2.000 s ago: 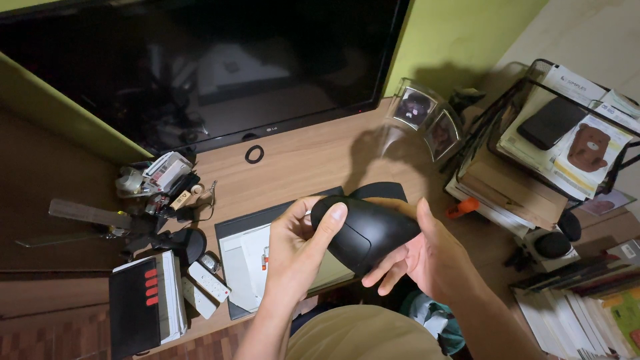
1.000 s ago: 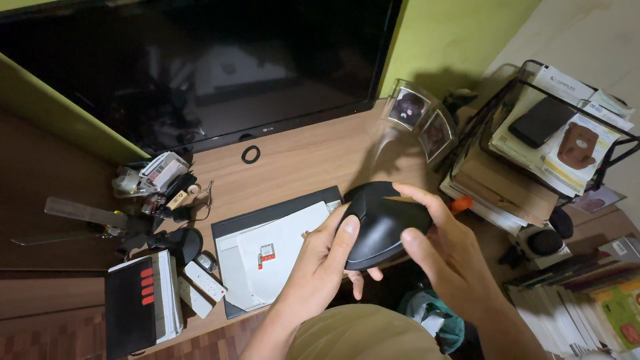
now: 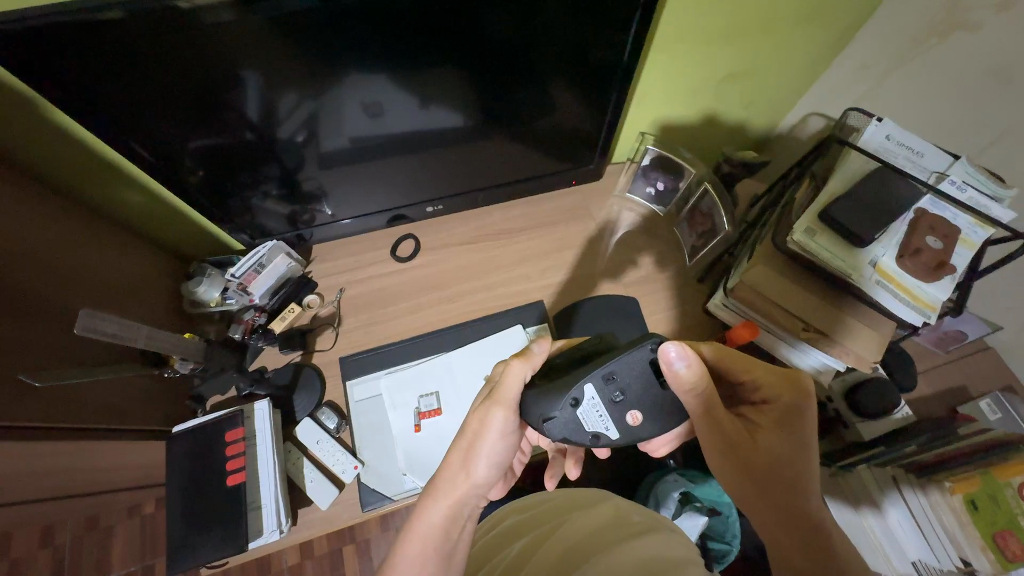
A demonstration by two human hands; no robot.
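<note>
A black computer mouse [image 3: 604, 400] is held between my two hands in the head view, its underside facing me with a white label and a round sticker. My left hand [image 3: 508, 412] grips its left end, thumb on top. My right hand [image 3: 732, 408] holds the right end, its thumb pressed beside a dark opening in the underside. Behind the mouse lies a black mouse pad [image 3: 600, 314]. To the left, white papers [image 3: 460, 376] rest on a dark folder [image 3: 356, 370], with small red-and-white batteries [image 3: 430, 406] on them.
An LG monitor [image 3: 384, 104] stands at the back of the wooden desk [image 3: 496, 256], a black ring [image 3: 406, 248] before it. Remotes [image 3: 328, 450], a notebook [image 3: 206, 488] and clutter flank the left. A clear photo holder [image 3: 660, 180] and a mesh tray [image 3: 848, 144] holding papers and a phone [image 3: 872, 206] stand right.
The mouse has been turned over in my hands, from its smooth top to its labelled underside. My right thumb has moved to the underside's edge.
</note>
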